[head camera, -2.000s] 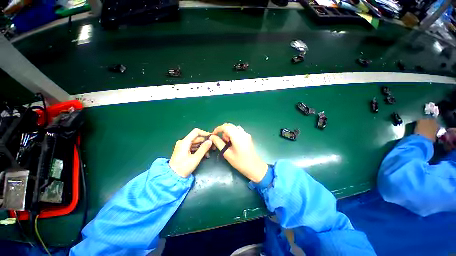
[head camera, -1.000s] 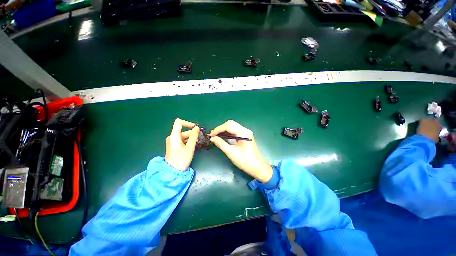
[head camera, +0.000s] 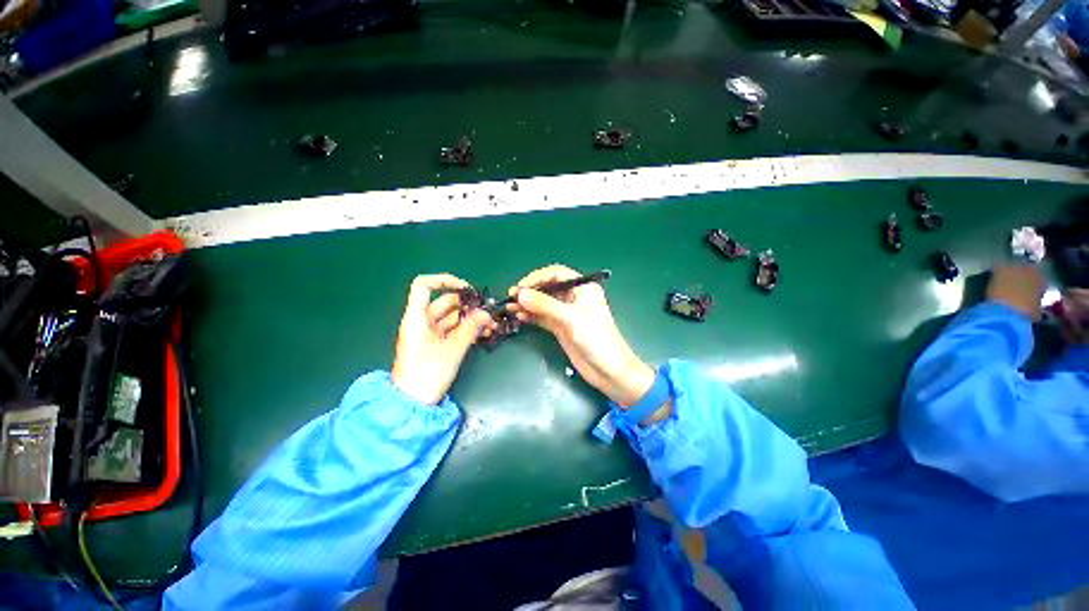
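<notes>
My left hand (head camera: 435,338) holds a small dark electronic module (head camera: 494,325) between its fingertips, above the green bench top. My right hand (head camera: 573,320) grips a thin black pen-like tool (head camera: 582,282), possibly tweezers. The tool's rear end points up and right, and its front end is at the module. The fingers hide part of the module, and the exact contact cannot be told. Three similar modules lie to the right of my hands: one (head camera: 688,304) nearest, one (head camera: 727,244) farther back and one (head camera: 766,271) beside them.
A red bin (head camera: 176,406) with dark devices and cables stands at the left edge. Beyond the white strip (head camera: 478,203), several modules (head camera: 456,152) and a silvery lump (head camera: 746,88) lie on the green belt. A neighbour's blue sleeve (head camera: 985,400) and more modules (head camera: 946,265) are at right.
The module has come into clear view between my fingertips, and the black tool now tilts up more in my right hand. The modules on the belt have shifted right.
</notes>
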